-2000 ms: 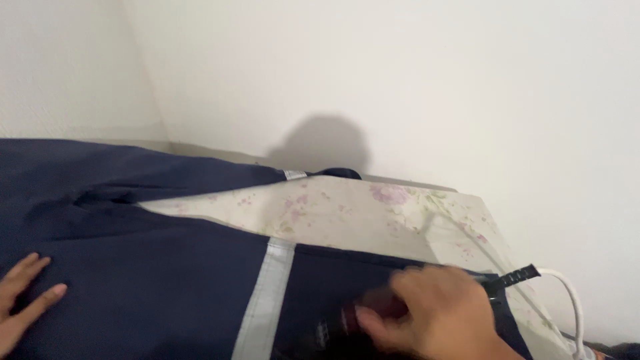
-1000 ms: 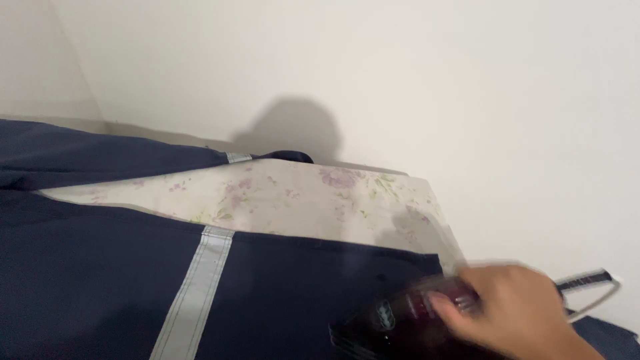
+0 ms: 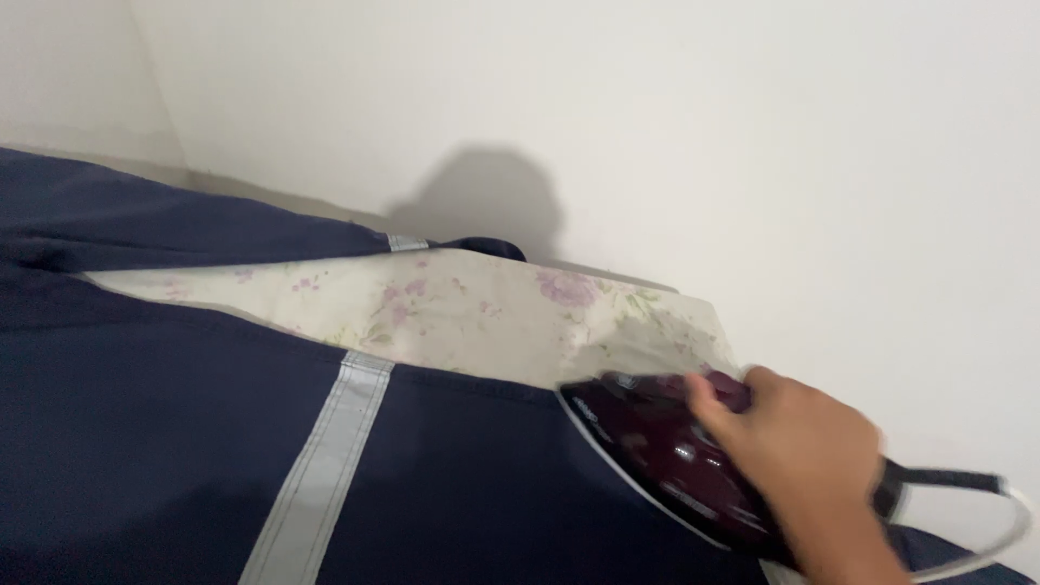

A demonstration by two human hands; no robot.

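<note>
My right hand (image 3: 800, 455) is closed around the handle of a dark maroon electric iron (image 3: 650, 455) at the lower right. The iron's tip points left and lies at the upper edge of a trouser leg of navy blue trousers (image 3: 187, 406). A grey reflective strip (image 3: 329, 471) crosses this leg to the left of the iron. Behind it the other leg (image 3: 203, 223) stretches along the wall, with a short piece of the same strip near its folded end. My left hand is out of view.
A floral-patterned cover (image 3: 487, 317) on the ironing surface shows between the legs. A pale wall (image 3: 731, 146) rises behind, with a shadow on it. The iron's white cord (image 3: 1011, 524) loops at the right edge.
The iron in my right hand has moved up to the leg's upper edge. My left hand, flat on the trousers two seconds ago, has gone out of view.
</note>
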